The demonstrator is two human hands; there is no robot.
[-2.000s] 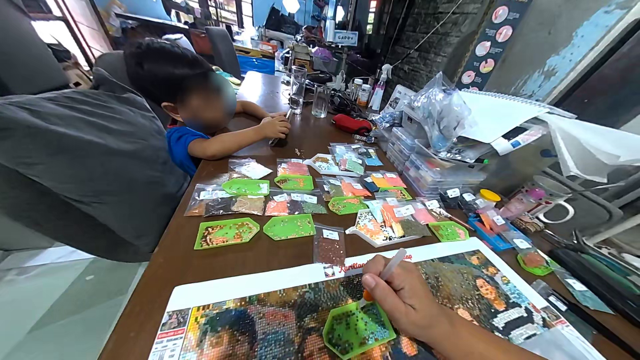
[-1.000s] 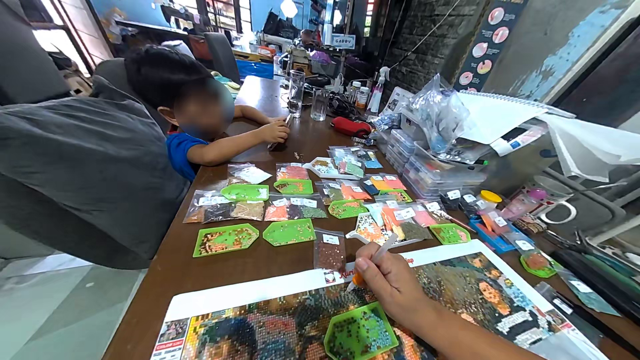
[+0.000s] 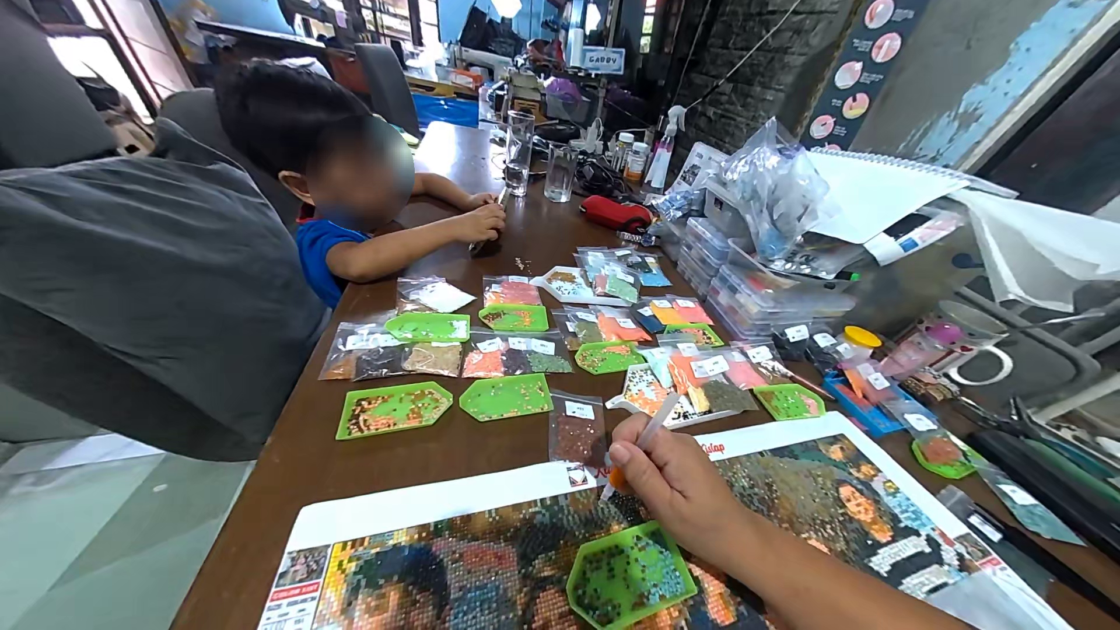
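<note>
My right hand (image 3: 678, 472) pinches a diamond-painting applicator pen (image 3: 649, 429), its tip down at the top part of a diamond-painting canvas (image 3: 490, 560). Just below the hand, a green plastic tray (image 3: 630, 573) with dark and bluish drills rests on the canvas. A small zip bag of dark reddish drills (image 3: 577, 430) lies at the canvas's upper edge, left of the hand. Beyond it are green trays (image 3: 394, 409) with drills, white trays and several labelled zip bags (image 3: 503, 357). My left hand is not in view.
Across the table, a person (image 3: 350, 175) in blue holds a thin object. Two glasses (image 3: 518, 153), a red pouch (image 3: 615, 213) and a spray bottle (image 3: 667, 149) stand or lie farther back. Stacked plastic boxes (image 3: 761, 293), a mug (image 3: 971, 350) and pliers line the right side.
My right hand has moved the pen from the green tray on the canvas up to the canvas's top part. The tray remains on the canvas.
</note>
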